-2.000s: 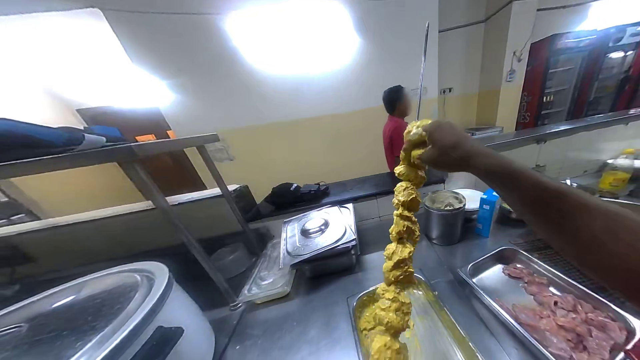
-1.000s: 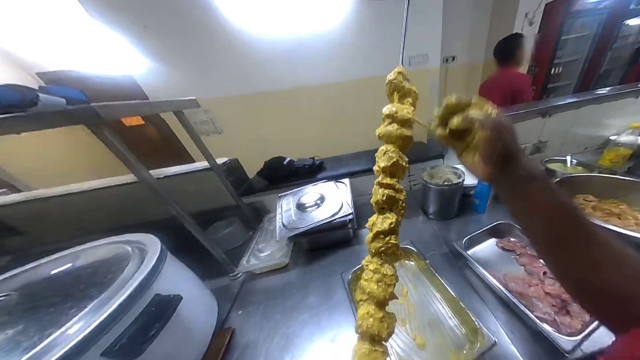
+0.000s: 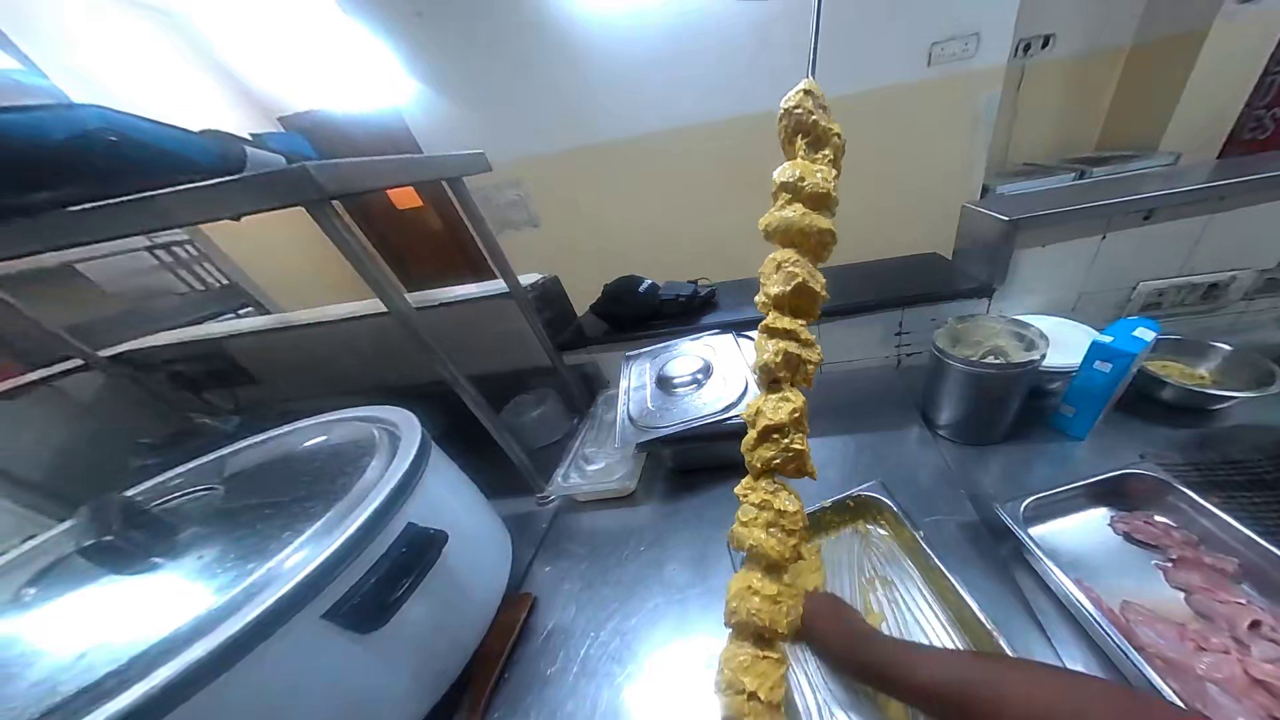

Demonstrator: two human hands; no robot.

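Note:
A long metal skewer (image 3: 815,40) stands upright, threaded with many yellow-coated chunks of meat (image 3: 785,355). My right hand (image 3: 815,600) is low behind the lower chunks, above a steel tray (image 3: 905,560) smeared with yellow marinade. Its fingers are hidden by marinade and meat, so what they hold cannot be told. The skewer's lower end runs out of the frame, and my left hand is not seen.
A large white cooker with a glass lid (image 3: 260,500) stands at left beside a metal rack (image 3: 400,290). Behind are a lidded steel pan (image 3: 690,385), a steel canister (image 3: 975,400) and a blue carton (image 3: 1105,375). A tray of raw meat (image 3: 1190,600) lies at right.
My right hand has moved down from beside the skewer's upper part to its lower part, over the tray. The person in red is out of view as the view has turned left.

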